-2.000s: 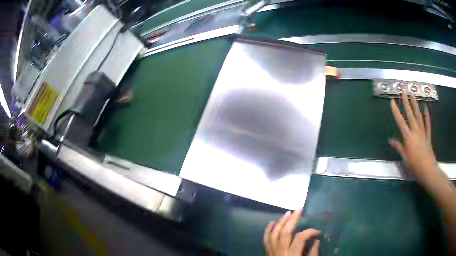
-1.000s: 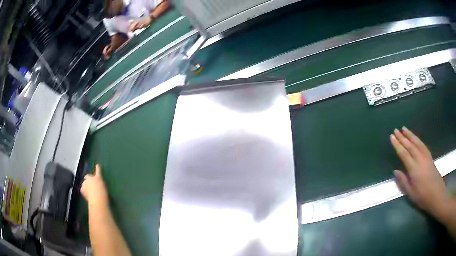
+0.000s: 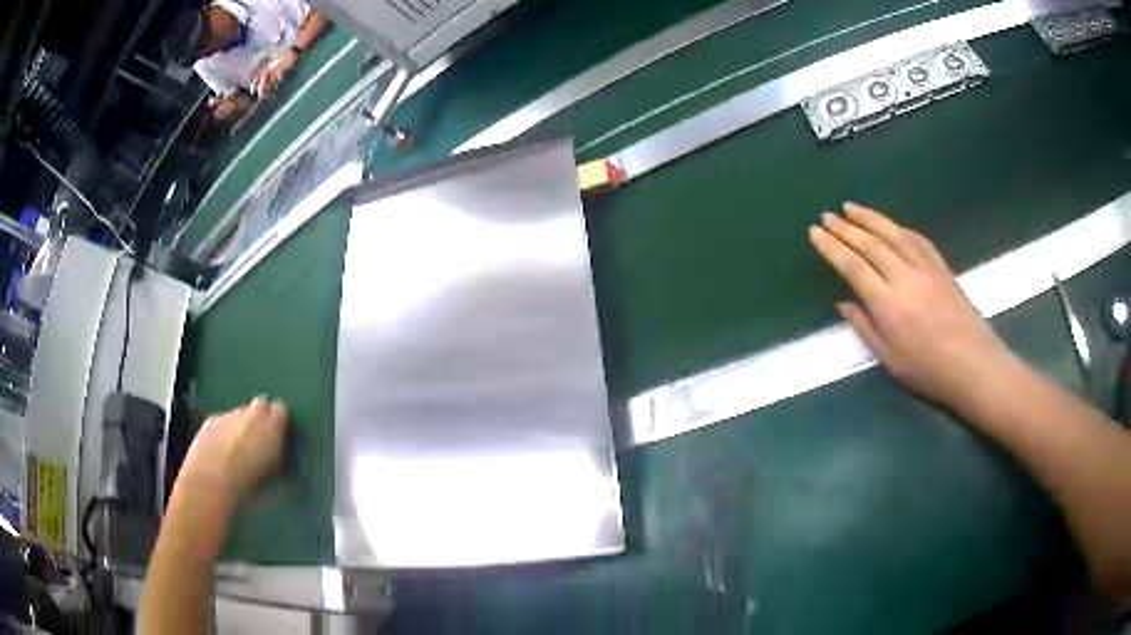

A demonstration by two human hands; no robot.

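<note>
A silver four-hole housing (image 3: 895, 89) lies on the green surface along the upper metal strip, its ringed circles facing up. A second, darker housing (image 3: 1077, 30) is partly cut off at the upper right. My right hand (image 3: 903, 288) is over the green surface below the first housing, fingers extended, holding nothing and apart from it. My left hand (image 3: 238, 444) is left of the large shiny sheet-metal plate (image 3: 478, 360), fingers curled; whether it holds anything cannot be seen.
Metal strips (image 3: 757, 382) cross the green surface. A yellow-and-red block (image 3: 600, 175) touches the plate's upper right corner. Tweezers (image 3: 1072, 325) lie at right beside a small round dial (image 3: 1120, 313). A pale machine (image 3: 77, 372) stands at left. Another person (image 3: 254, 37) is at upper left.
The view has shifted right, bringing the second housing and the tweezers into view. My left hand has gone from a pointing finger to curled fingers. My right hand stays below the first housing.
</note>
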